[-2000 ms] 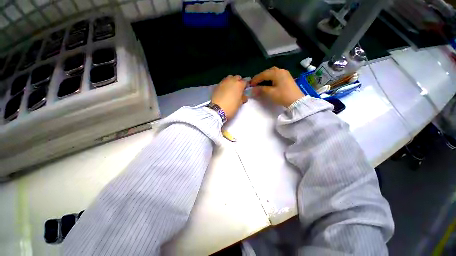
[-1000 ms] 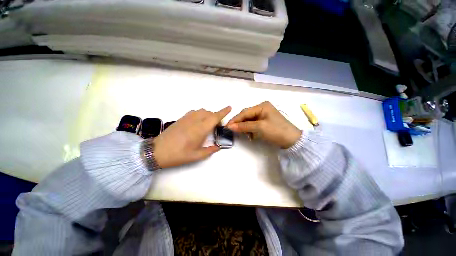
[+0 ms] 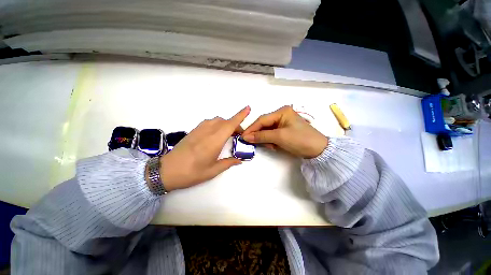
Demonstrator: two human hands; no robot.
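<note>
A small square smartwatch (image 3: 244, 148) with dark glass and a silvery rim lies on the white bench between my hands. My left hand (image 3: 202, 153) lies over the bench with thumb at the watch's lower left edge and fingers at its upper left. My right hand (image 3: 285, 132) has thumb and index finger pinched together at the watch's top edge; whether a thin film is between them cannot be told. More smartwatches stand in a row at the left (image 3: 151, 140), one with lit coloured digits, one partly hidden by my left hand.
A yellow tool (image 3: 339, 116) lies beyond my right wrist. Foam trays (image 3: 161, 32) are stacked at the back left, a translucent sheet (image 3: 344, 63) beside them. A blue holder box (image 3: 434, 115) with bottles and sticks, a small black object (image 3: 444, 142) and a white paper (image 3: 442, 161) are at right.
Two seconds ago both hands were together at the back of the bench near the blue box. They are now at the watch near the front. Since one second ago they have barely moved.
</note>
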